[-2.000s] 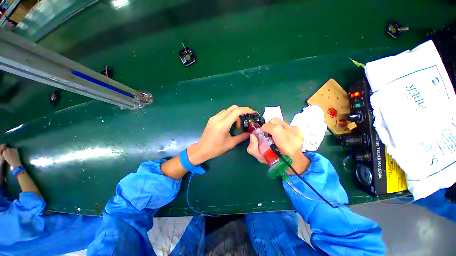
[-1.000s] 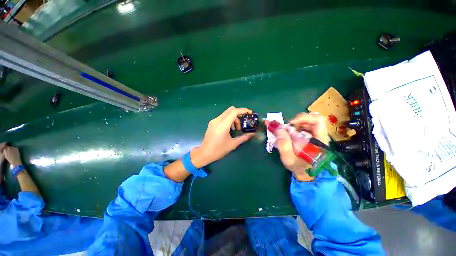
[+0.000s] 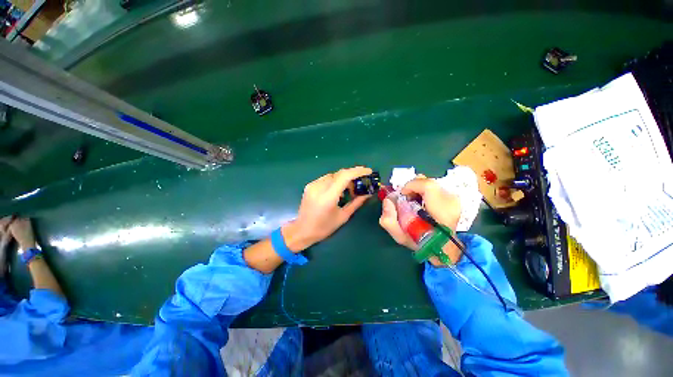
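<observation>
My left hand, bare with a blue wrist strap, holds a small black component between thumb and fingers above the green surface. My right hand grips a dispensing syringe with red contents and a green cap. The syringe's red tip is at the component's right side; whether it touches cannot be told. A crumpled white tissue lies beside and partly behind my right hand.
A black dispenser controller stands at right, with white sheets on it. A tan cardboard piece with red blobs lies beside it. Black components sit on the belt behind. A grey metal post and another person's hands are at left.
Since one second ago, the syringe has moved left from the tissue back to the component. The component has turned slightly in my left hand. The belt components have shifted left.
</observation>
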